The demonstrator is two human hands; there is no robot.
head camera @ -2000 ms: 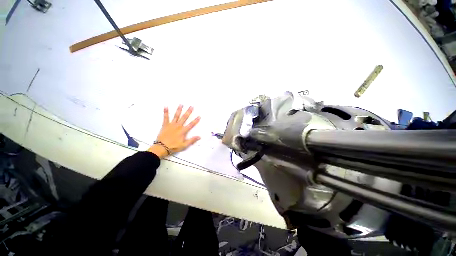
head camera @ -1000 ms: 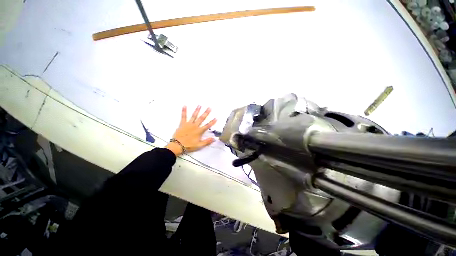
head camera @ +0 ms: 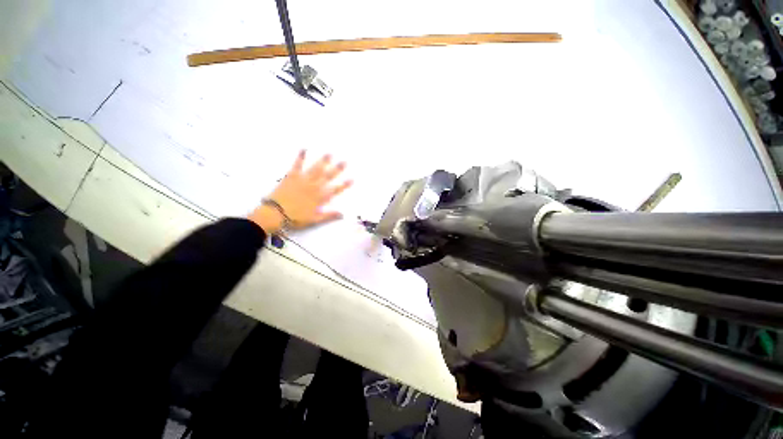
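The grey metal straight-knife cutting machine (head camera: 515, 257) fills the lower right, its rods running to the right edge. Its front end is over the white marker paper (head camera: 446, 111) near the table's front edge. My left hand (head camera: 306, 195) is left of the machine, palm down with fingers spread, slightly blurred, at the paper; it holds nothing. A small dark blue bit (head camera: 276, 242) shows under my wrist. My right hand is not visible. The blade and base plate cannot be made out.
A lay clamp (head camera: 305, 81) with a dark arm stands on the paper beside a long wooden strip (head camera: 386, 42). A brassy bar (head camera: 661, 192) lies behind the machine's rods. The cream table edge (head camera: 129, 220) curves along the front. White cones or rolls (head camera: 737, 43) are at upper right.
My left hand moved right with the view, then back left, away from the machine, now covering most of the blue bit. The clamp and strip sit further right in view; the machine stays at right.
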